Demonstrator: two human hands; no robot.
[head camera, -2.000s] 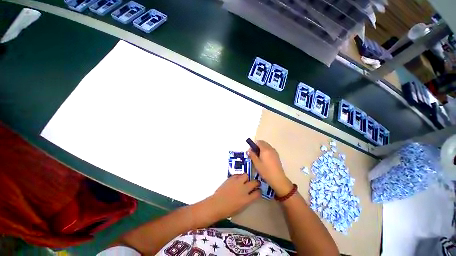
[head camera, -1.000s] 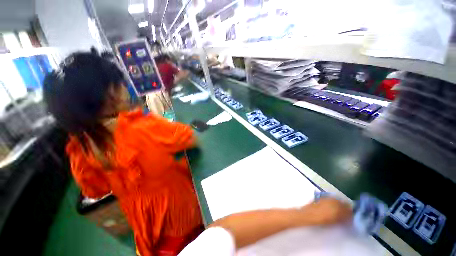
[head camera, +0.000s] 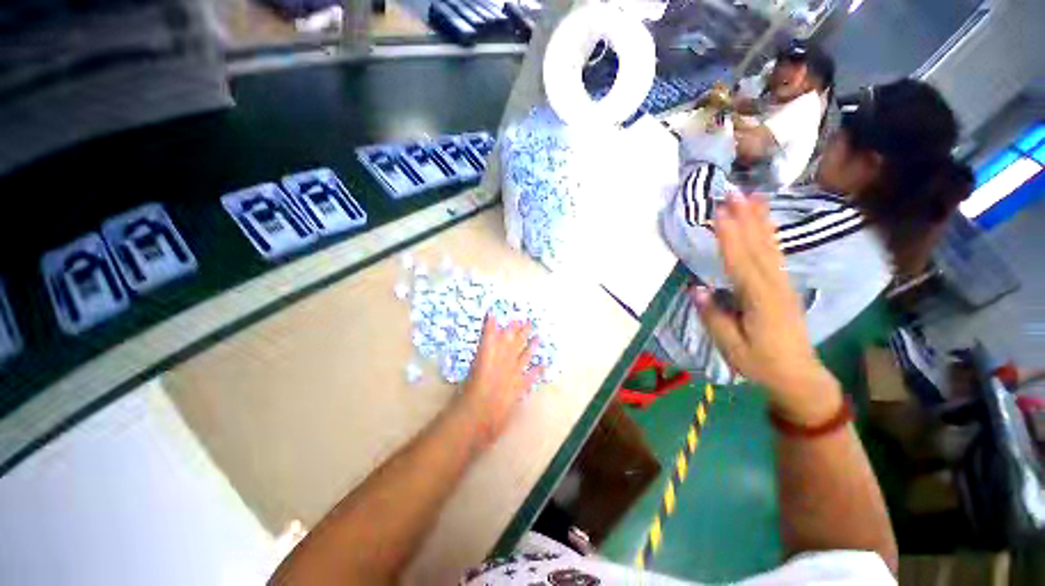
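A loose heap of small pale blue and white pieces (head camera: 441, 321) lies on the brown board (head camera: 298, 401). My left hand (head camera: 502, 369) rests at the heap's near right side, fingers reaching over the pieces; nothing shows gripped in it. My right hand (head camera: 756, 300) is raised to the right, beyond the bench edge, with fingers apart and empty. A red bracelet is on its wrist. No black tool shows. Flat housings with pale rims (head camera: 266, 218) lie in groups on the dark green belt.
The pale rail (head camera: 229, 315) runs between board and belt. A clear bag of blue pieces (head camera: 539, 189) and a white ring (head camera: 599, 63) stand beyond the heap. A person in a striped sleeve (head camera: 791, 229) sits close at the right, with another person (head camera: 793, 120) behind. White sheet (head camera: 103, 492) lies lower left.
The view has swung from the left along the line to the right. My left hand has moved from the rail area to the heap. My right hand shows raised, without the black tool held two seconds ago.
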